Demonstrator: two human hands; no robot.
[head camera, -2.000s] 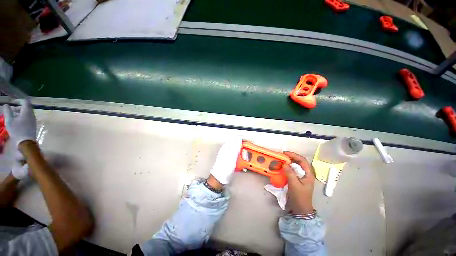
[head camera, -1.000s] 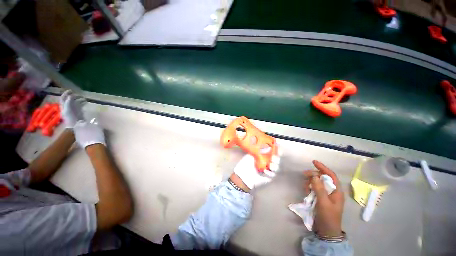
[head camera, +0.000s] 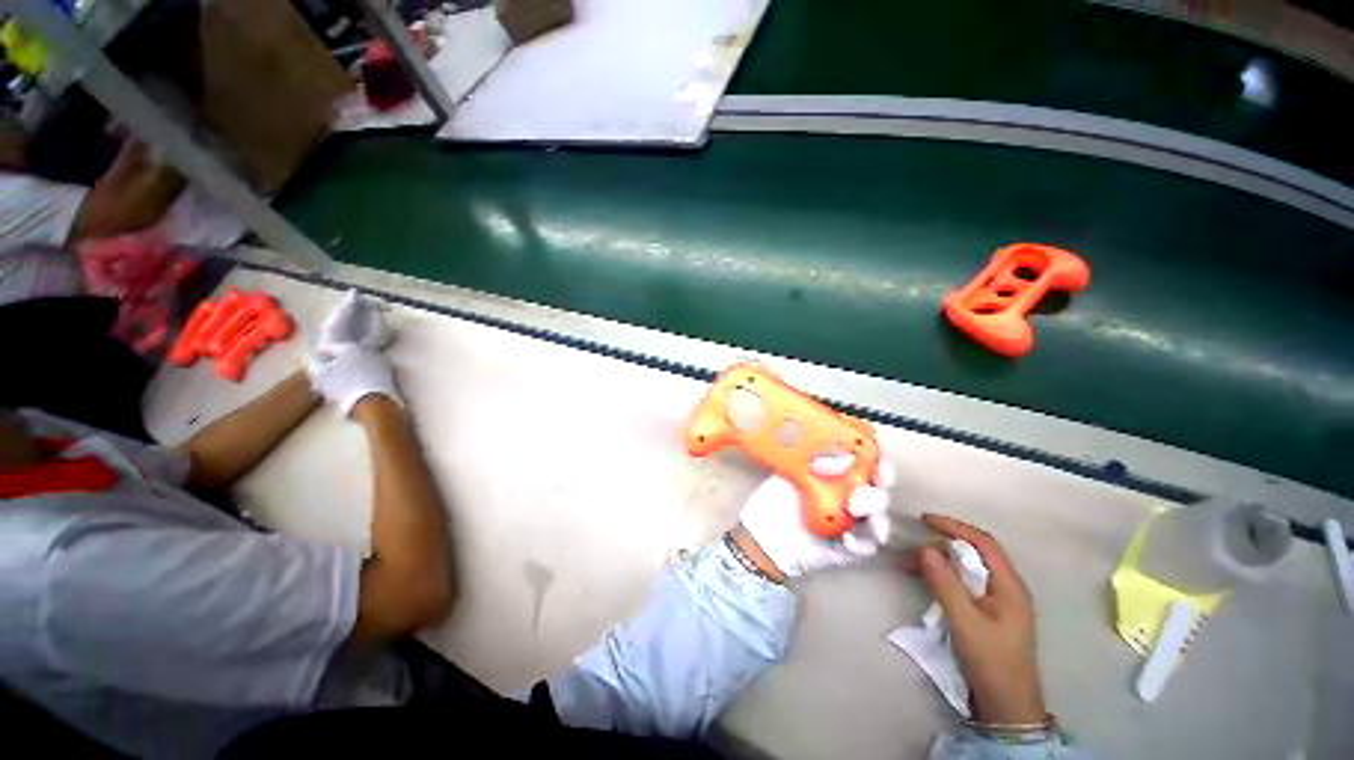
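Observation:
An orange controller shell is held up over the bench top near its belt-side edge, its face with round holes turned towards me. My left hand, in a white glove, grips it by its right end. My bare right hand is to the right of the shell, apart from it. It holds a crumpled white wiping cloth bunched at the fingers, with a loose end hanging down onto the bench.
One shell lies on the green belt. A clear bottle, yellow paper and white stick are at the right. A person in white gloves sits left, beside several orange parts. A white board lies behind.
My right hand has come off the shell with the cloth. My left hand has raised and turned the shell. The view has swung left, and the neighbour's stacked orange parts now show.

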